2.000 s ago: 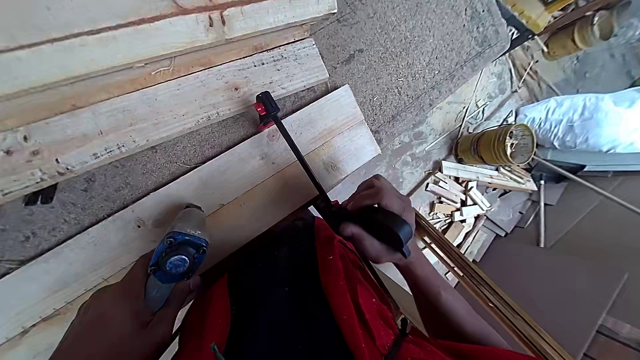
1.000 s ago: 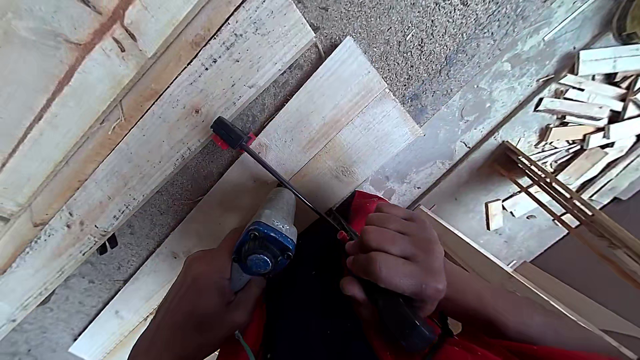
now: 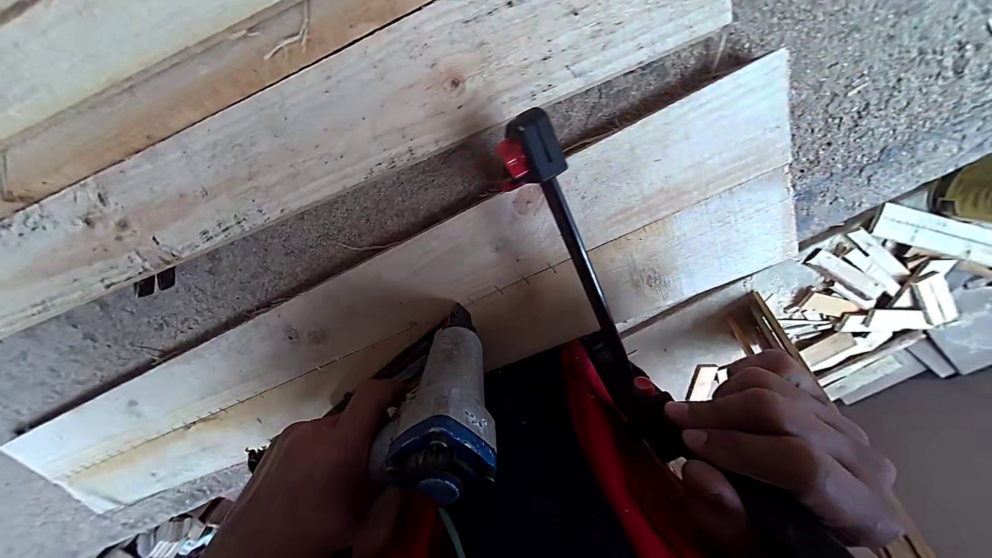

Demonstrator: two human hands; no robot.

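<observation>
My left hand grips a pneumatic stapler with a grey body and blue cap, its nose on the seam between two pale boards lying edge to edge. Short staples or marks line that seam. My right hand is closed around the handle of a black bar clamp. The clamp's bar slants up over the boards, and its head with a red pad is above their far edge. Whether the clamp touches the wood cannot be told.
Longer, thicker planks lie beyond the boards on a rough concrete surface. Wood offcuts are heaped at the right, near a yellowish container. Thin wooden strips rise behind my right hand.
The stapler's nose has come to the seam of the boards, away from where it was beside the clamp bar. Both tools remain held. The view has shifted.
</observation>
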